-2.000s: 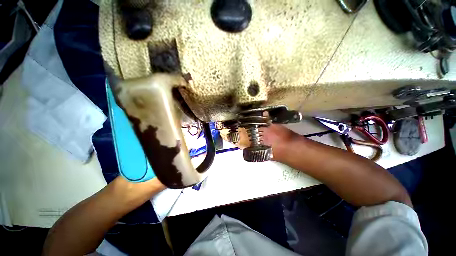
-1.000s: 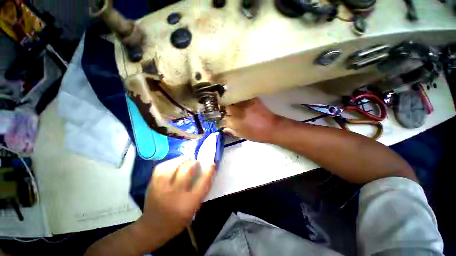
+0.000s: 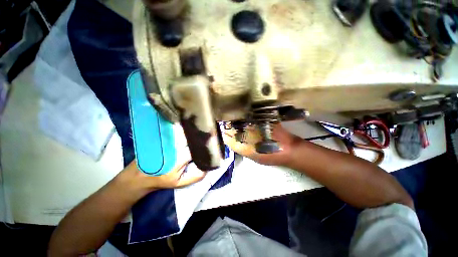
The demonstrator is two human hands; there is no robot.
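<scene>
The cream sewing machine head (image 3: 311, 55) covers the upper middle, with its chipped lever guard (image 3: 201, 125) hanging over the needle area. Navy fabric (image 3: 158, 216) with a white fabric piece (image 3: 198, 193) on it lies under and below my left hand. My left hand (image 3: 170, 175) rests on the fabric below the turquoise lamp (image 3: 146, 130), which partly hides it; its fingers point towards the guard. My right hand (image 3: 268, 148) is right of the needle area, its fingertips partly behind the tension knob (image 3: 267, 146). The needle and presser foot are hidden.
Scissors (image 3: 351, 136) with red and orange-brown handles lie right of my right hand, beside a round grey disc (image 3: 409, 140) and a thin red tool (image 3: 425, 136). Pale fabric (image 3: 70, 105) lies at the left on the cream table (image 3: 45, 180), beside more navy cloth.
The view has moved closer over the machine head. My left hand has moved from the front edge to beneath the lamp. More navy and white fabric shows at the front; my right hand stays by the needle area.
</scene>
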